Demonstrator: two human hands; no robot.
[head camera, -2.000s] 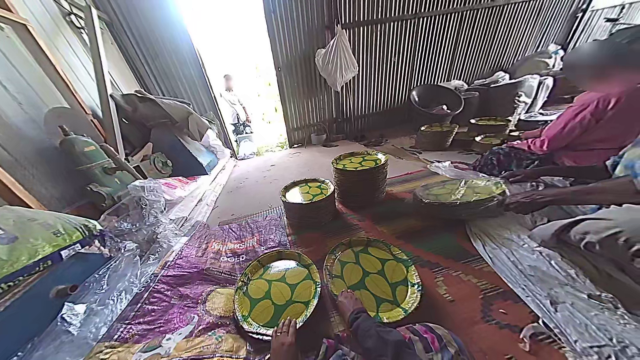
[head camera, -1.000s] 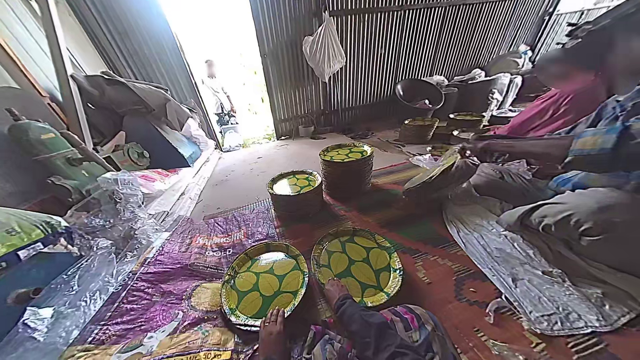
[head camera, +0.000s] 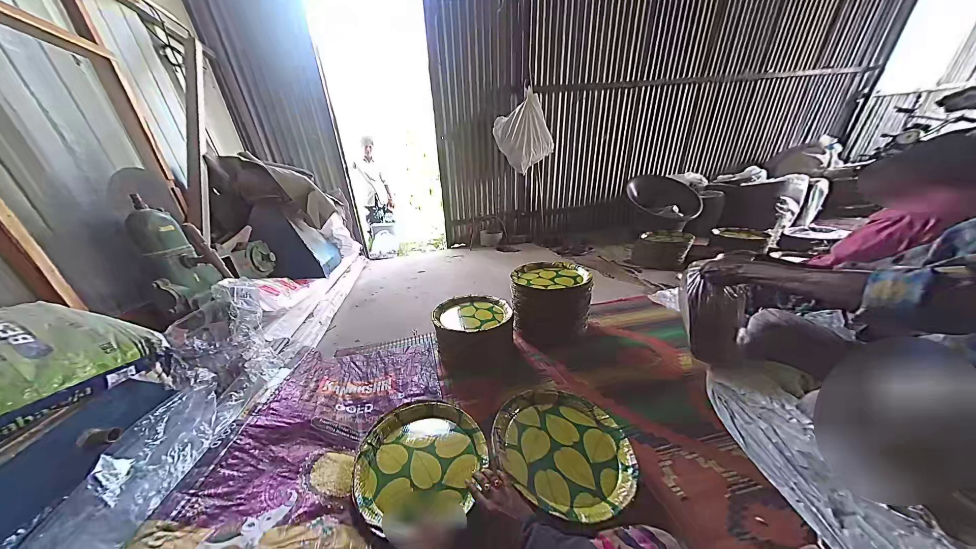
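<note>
Two round plates with yellow leaf shapes on green lie side by side before me, the left plate (head camera: 415, 465) and the right plate (head camera: 564, 457). My right hand (head camera: 496, 492) is between them, its fingers at the lower right rim of the left plate; whether it grips the rim is unclear. A blurred patch covers the bottom of the left plate, where my left hand may be; the hand cannot be made out. Beyond the plates stand a shorter stack of like plates (head camera: 473, 314) and a taller stack (head camera: 551, 276).
A purple printed sack (head camera: 305, 427) and a red patterned mat (head camera: 648, 381) lie beneath. At right, a co-worker's arm (head camera: 793, 282) reaches to a plastic-wrapped stack (head camera: 717, 313). Plastic film (head camera: 229, 381) and a green machine (head camera: 164, 244) are at left. A person (head camera: 371, 179) stands in the doorway.
My right hand has moved from the right plate's left edge to the left plate's right rim. At right, the co-worker's wrapped stack has gone from tilted to upright.
</note>
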